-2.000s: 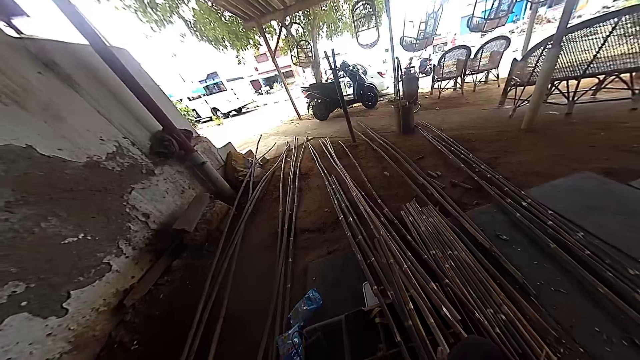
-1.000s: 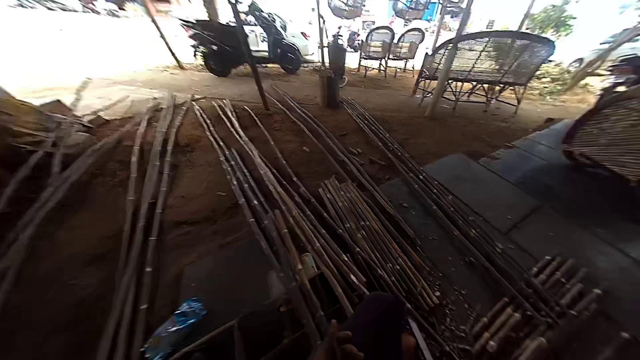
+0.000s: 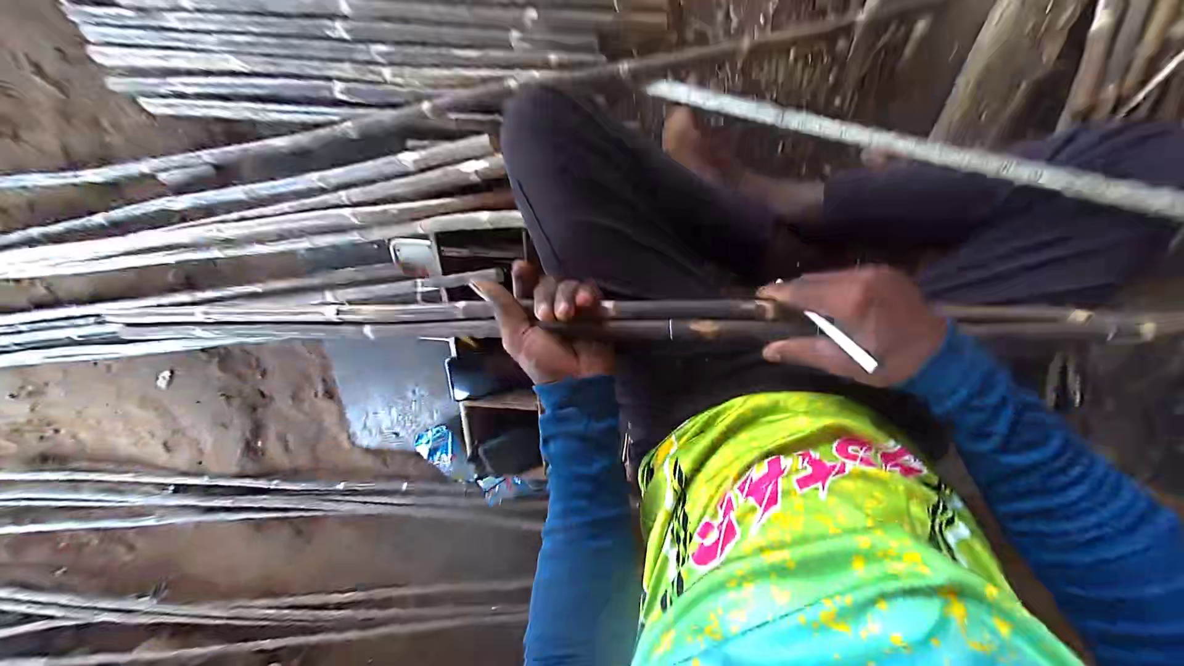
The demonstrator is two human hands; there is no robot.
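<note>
Two thin brown cane or bamboo poles [image 3: 684, 319] lie side by side across my lap. My left hand [image 3: 555, 328] is wrapped around them near my knee, with its fingertips curled over the top. My right hand [image 3: 856, 319] rests over the same poles farther right, thumb and fingers spread across them. A short, slim white stick [image 3: 842, 342] is held in my right hand and slants across its fingers; whether it is chalk, a pen or a tool cannot be told. The far ends of the poles pass beyond the right edge of the view.
Bundles of poles [image 3: 250, 236] and shorter cut poles [image 3: 351, 55] extend leftward. A long pale strip [image 3: 906, 148] crosses above my legs. Beside my left forearm are a dark open-sided crate [image 3: 504, 402] and a blue plastic wrapper [image 3: 439, 449]. More thick poles [image 3: 1101, 65] are at upper right.
The view has swung down from the yard with chairs and a scooter to my lap. Both hands now show plainly on the poles.
</note>
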